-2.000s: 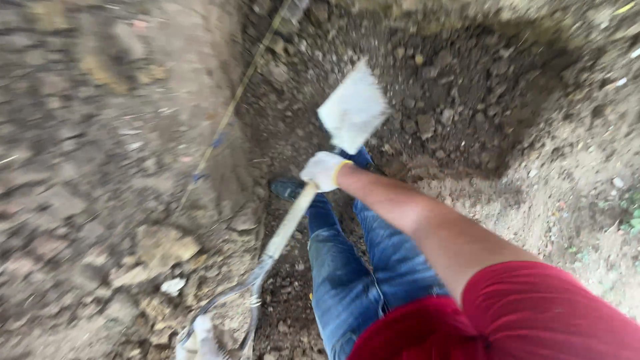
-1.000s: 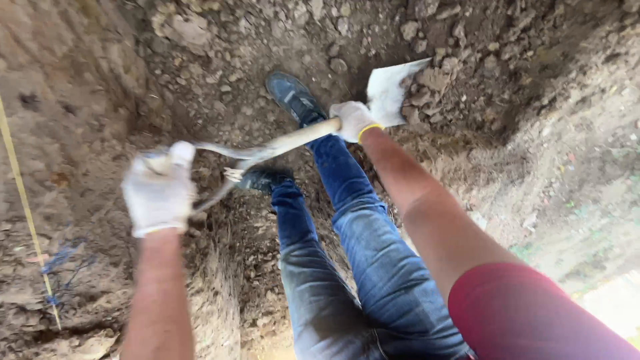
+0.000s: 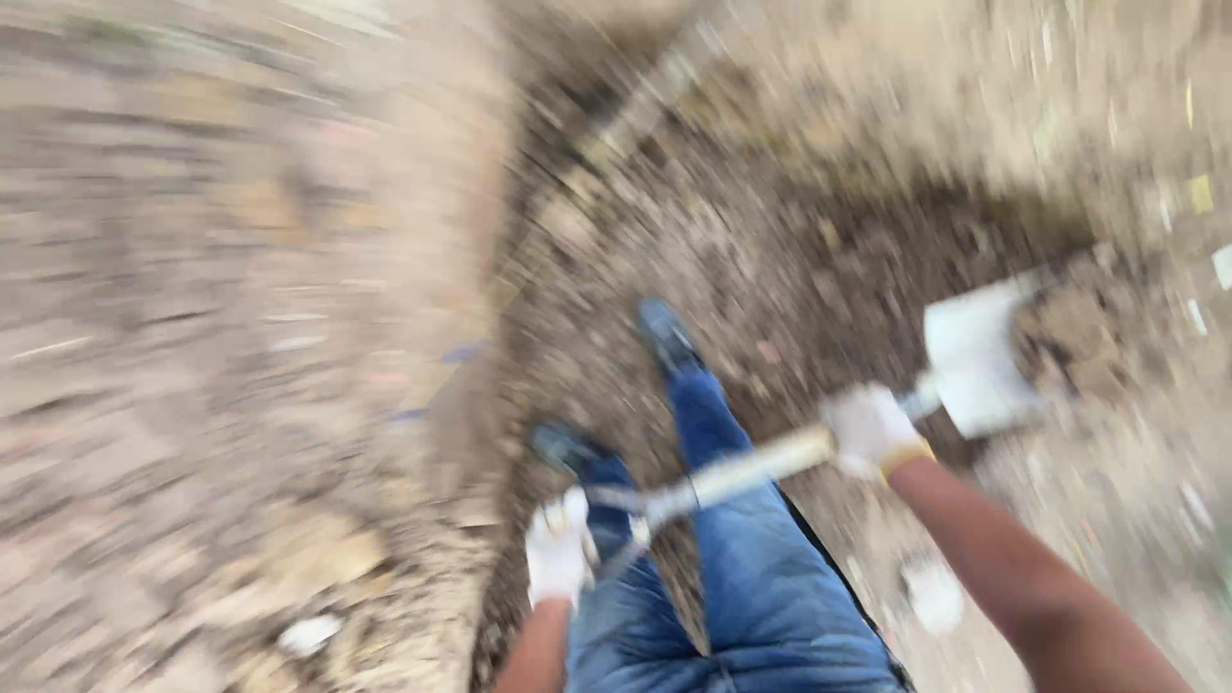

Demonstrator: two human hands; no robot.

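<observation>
A shovel (image 3: 760, 472) lies slantwise across my thighs and shins, its metal blade (image 3: 972, 356) off to the right. Soil (image 3: 1073, 337) sits on or just beyond the far edge of the blade; blur hides which. My right hand (image 3: 871, 431), in a white knit glove with a yellow cuff, is closed round the shaft near the blade. At the other end, my left hand (image 3: 560, 549), also gloved in white, grips the D-shaped handle of the shovel.
My feet in dark shoes (image 3: 666, 335) stand on loose soil in a dug trench (image 3: 712, 250). Left of it rises a stony earth bank (image 3: 241, 289) with a pale stone (image 3: 308, 635). A blurred pole-like thing (image 3: 664, 87) crosses the trench farther up.
The shovel blade has moved out to the right, with soil now at its edge; a second ago it showed bare. The view has swung and blurred.
</observation>
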